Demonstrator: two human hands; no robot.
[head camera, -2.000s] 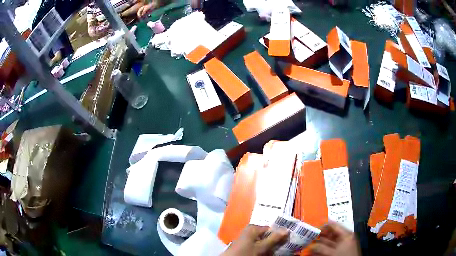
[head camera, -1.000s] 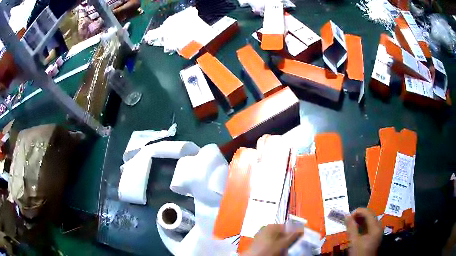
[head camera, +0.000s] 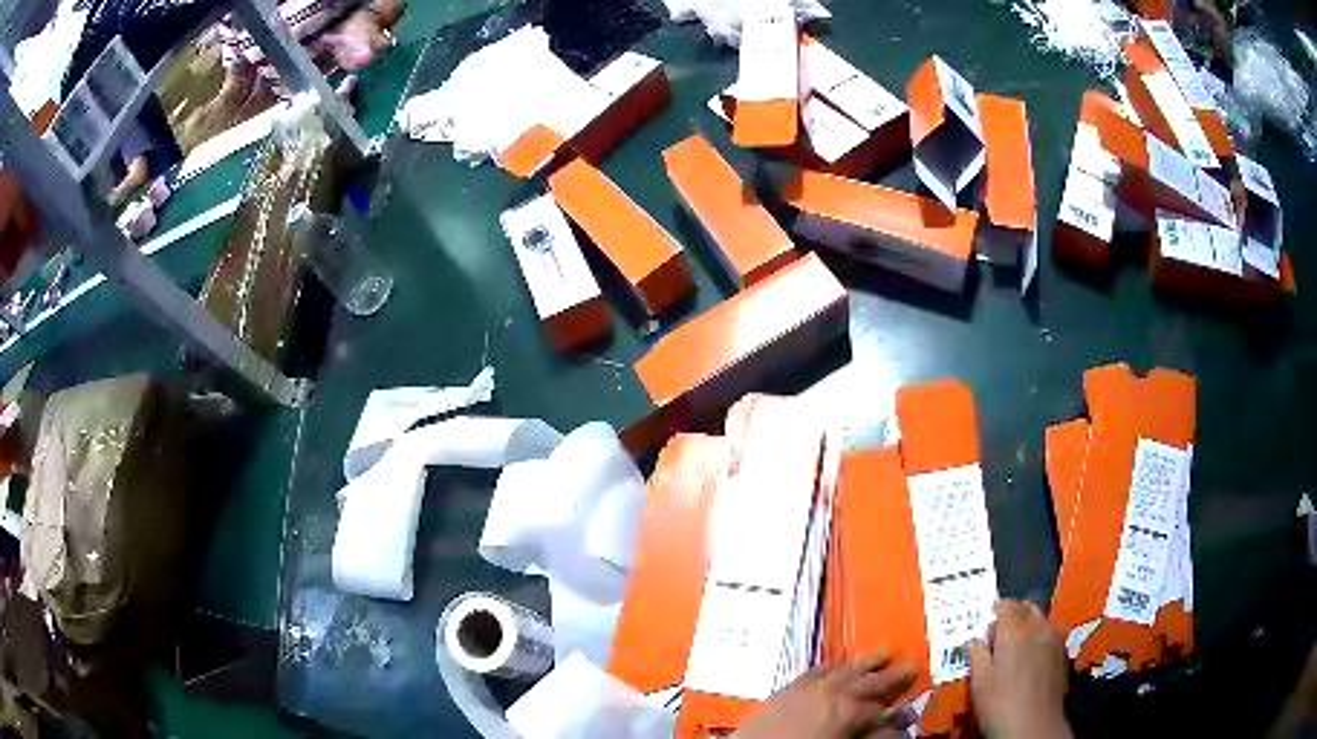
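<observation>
A flat orange-and-white carton blank (head camera: 949, 527) lies in front of me with its white text panel up. My right hand (head camera: 1023, 673) rests on its lower right edge, beside a small barcode near the panel's bottom. My left hand (head camera: 831, 703) lies low over the blanks, fingers slightly spread, at the frame's lower edge. A bit of white shows by its fingertips; whether it holds the label strip is hidden. A fanned stack of blanks (head camera: 755, 556) lies at the left. Another pile of blanks (head camera: 1148, 527) lies at the right.
A label roll (head camera: 498, 634) stands at the lower left with white backing paper (head camera: 379, 527) curling around it. Erected cartons (head camera: 744, 335) lie across the far table. A white plastic heap (head camera: 484, 104) is at the far left. A metal frame (head camera: 174, 296) and brown carton (head camera: 101, 498) are at left.
The barcode label at my right fingertips came down onto the blank, and my right hand now rests there. My left hand has flattened over the blanks; its label strip is now mostly hidden.
</observation>
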